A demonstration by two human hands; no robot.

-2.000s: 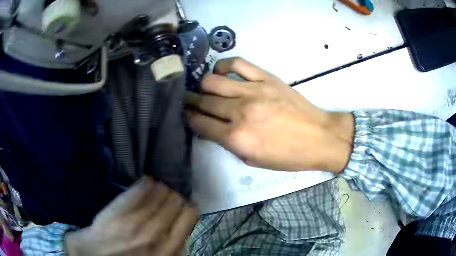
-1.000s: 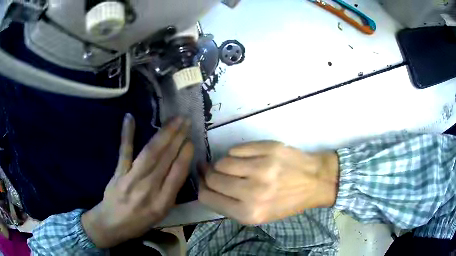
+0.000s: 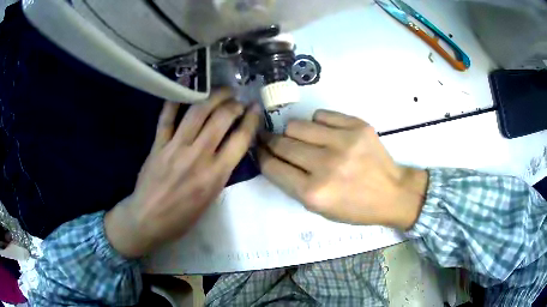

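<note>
The dark navy garment [image 3: 78,138] covers the left side of the table and runs under the sewing machine head [image 3: 150,30]. My left hand [image 3: 186,162] lies on the cloth with fingers spread, its fingertips close to the foot area under the machine. My right hand [image 3: 342,168] is at the garment's right edge, fingers curled and thumb hidden, fingertips holding the cloth edge. A cream ribbed knob [image 3: 280,95] sits above and between the hands. The needle and the stitching spot are hidden behind the machine and fingers.
Snips with orange and teal handles [image 3: 441,51] lie at the upper right. A black flat rectangle [image 3: 520,102] lies at the right. A grey wheel with holes [image 3: 305,69] is beside the machine. The white table [image 3: 288,240] has a curved front edge; checked cloth shows below it.
My left hand has moved up to near the foot. My right hand has moved up and slightly right. The grey strip of cloth has mostly gone from sight, and the view has shifted.
</note>
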